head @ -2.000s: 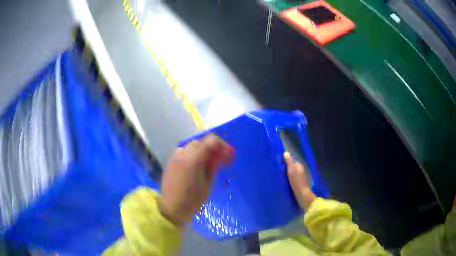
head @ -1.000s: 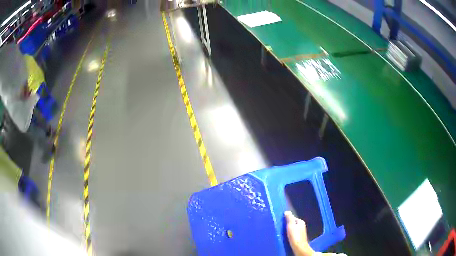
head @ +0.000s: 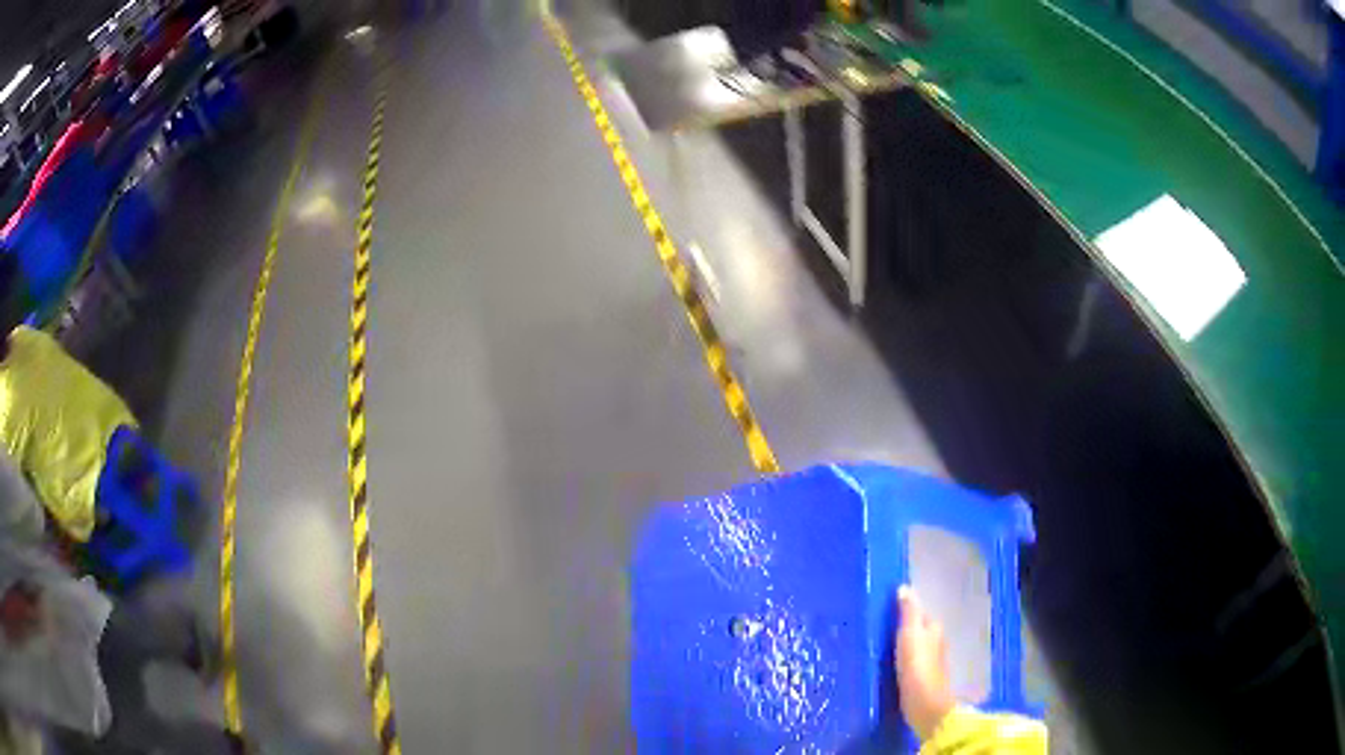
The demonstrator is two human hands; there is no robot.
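Note:
A bright blue plastic stool is at the bottom of the head view, right of centre, held up off the floor. It is tipped so that its square seat with a small centre hole faces left. Its open leg side faces right. My right hand, with a yellow sleeve, grips the stool's edge beside the opening; some of its fingers are hidden by the stool. My left hand is out of the picture.
Black-yellow tape lines run along the grey floor. A green-topped line with a white sheet curves along the right. A small table stands ahead beside it. A person in yellow is at the left near another blue stool.
The blue crate at the left and my left hand have left the picture. The stool has shifted right and lower, still in my right hand. The small table ahead has come nearer.

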